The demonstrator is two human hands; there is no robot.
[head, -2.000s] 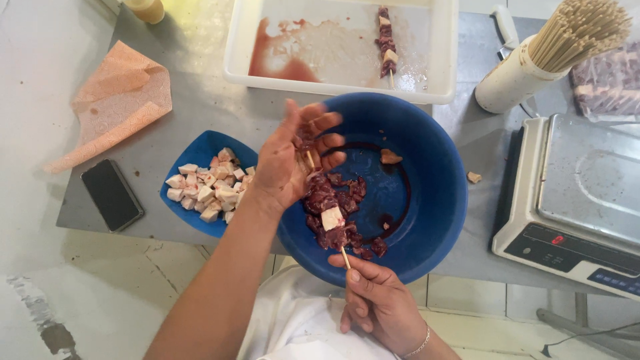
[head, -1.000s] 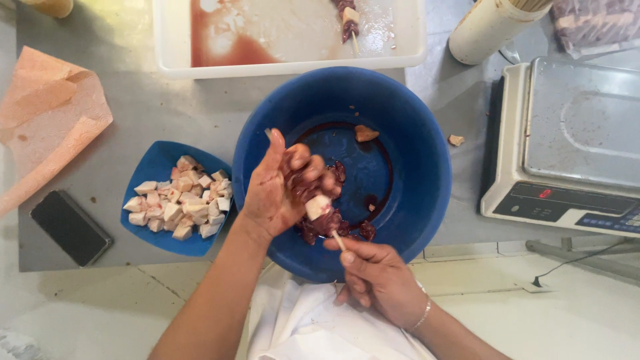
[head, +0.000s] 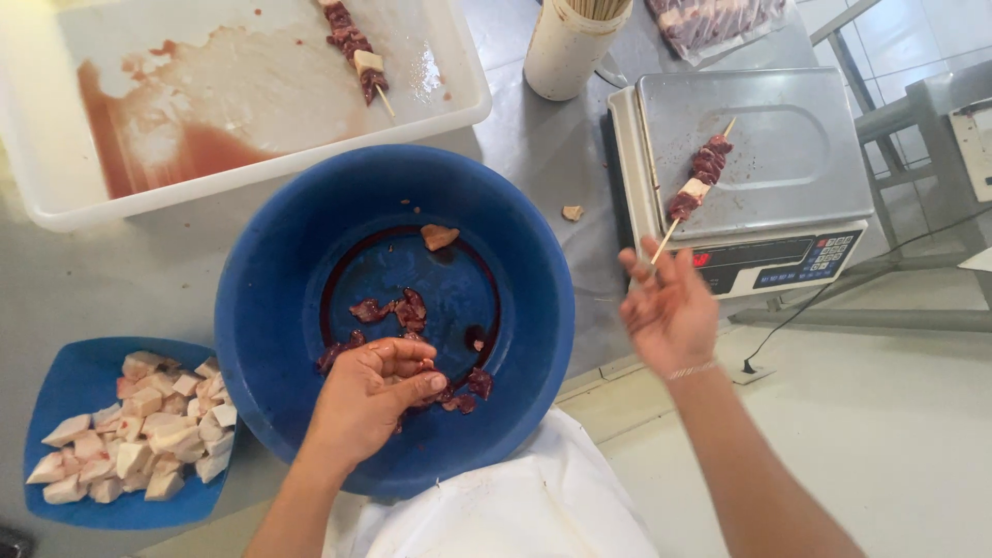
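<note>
A skewer of dark red meat with one pale cube (head: 705,167) lies slanted on the scale's metal platter (head: 806,155). Its bare lower end reaches the fingers of my right hand (head: 668,310), which are spread apart, slightly blurred. My left hand (head: 380,399) is over the blue basin (head: 542,310), thumb and fingers curled close together; whether a piece is between them cannot be made out. Dark meat pieces (head: 411,308) lie around and under it in the basin, and a pale piece (head: 439,236) is farther back. Left of the basin, a blue dish (head: 58,387) holds pale cubes (head: 147,434).
At the back left, a white tray (head: 457,108) holds reddish liquid and another skewer (head: 353,50). A white container of sticks (head: 570,50) stands behind the scale, near bagged meat (head: 721,19). A small scrap (head: 573,213) lies between basin and scale. A cable (head: 790,318) hangs at right.
The skewer was between both hands over the basin; now it lies on the scale. My right hand has moved right, to the scale. My left hand remains at the basin. The view has shifted right.
</note>
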